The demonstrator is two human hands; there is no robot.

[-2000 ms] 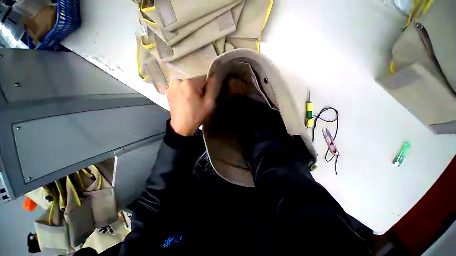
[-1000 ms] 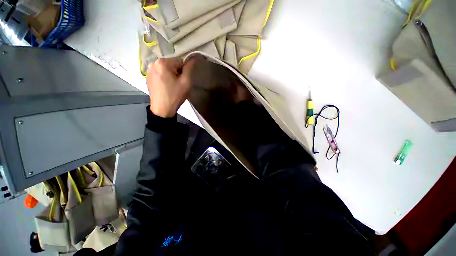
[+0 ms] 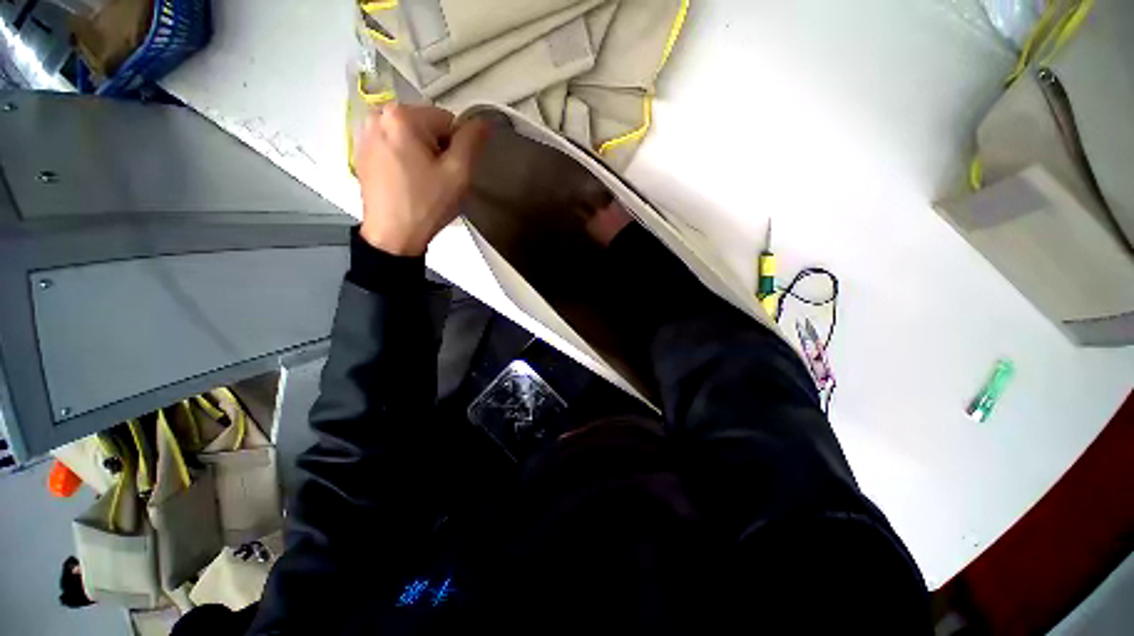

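Observation:
A beige bag body [image 3: 566, 155] is held with its mouth open towards me at the table edge; its lining is dark grey-brown. My left hand [image 3: 413, 174] is closed on the rim at the bag's far left end. My right hand [image 3: 609, 221] is inside the bag, mostly hidden in shadow, so its grip does not show. An awl-like tool with a yellow-green handle [image 3: 767, 276] and pinkish snips [image 3: 815, 354] on black cord lie just right of the bag. A green-handled tool [image 3: 991, 390] lies farther right.
Beige bag pieces with yellow edges [image 3: 535, 56] overlap beyond the bag. A larger beige bag [image 3: 1045, 211] lies at the right. A blue basket [image 3: 162, 50] and grey cabinet [image 3: 187, 323] are at the left, with more bags [image 3: 187, 522] below. A dark shiny rectangle [image 3: 519, 406] is at my lap.
The bag mouth has gone from wide and rounded to long and narrow. My left hand has moved left and away from me with the rim. My right hand has stayed inside the bag.

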